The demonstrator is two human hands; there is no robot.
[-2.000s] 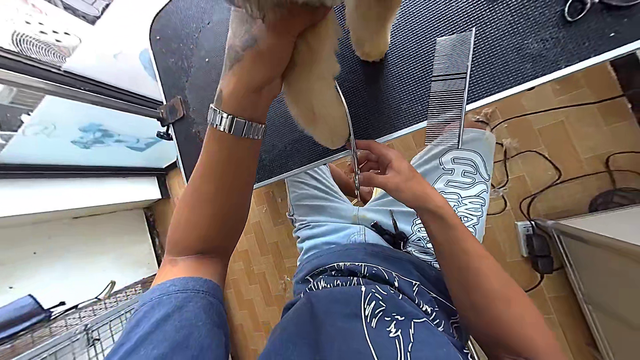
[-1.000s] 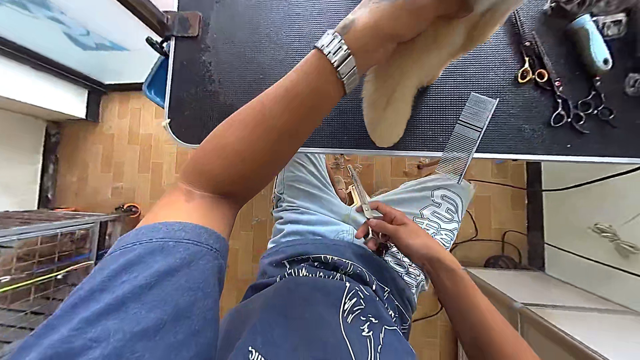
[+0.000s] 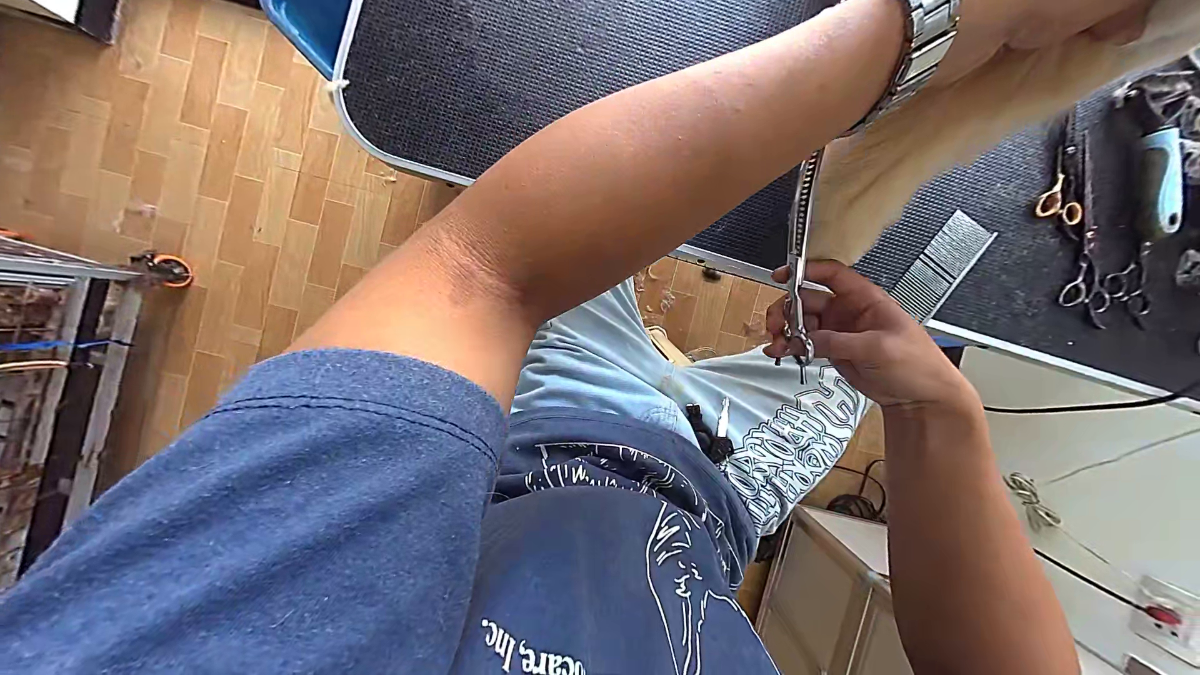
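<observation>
My left hand (image 3: 1041, 33), below a metal watch, is closed around a furry, light tan animal leg (image 3: 872, 178) at the upper right; part of the hand is cut off by the frame. In my right hand (image 3: 858, 328) are thinning shears (image 3: 800, 225), upright along the left side of the leg's lower end, with the finger rings between my fingers. Whether the blades are apart is unclear. A metal grooming comb (image 3: 942, 267) lies on the black textured grooming table (image 3: 562, 56), just right of my right hand.
Gold-ringed scissors (image 3: 1059, 202), more scissors (image 3: 1087, 281) and a blue-handled grooming tool (image 3: 1162, 178) lie on the table's right. A cable (image 3: 1078, 406) runs below its edge. At the left stands a metal cage (image 3: 66, 375), and a blue bin (image 3: 305, 33) is beside the table corner.
The shears in my right hand have come from below the table edge up beside the leg. My left arm now reaches farther right, with the leg still in hand. The view has shifted.
</observation>
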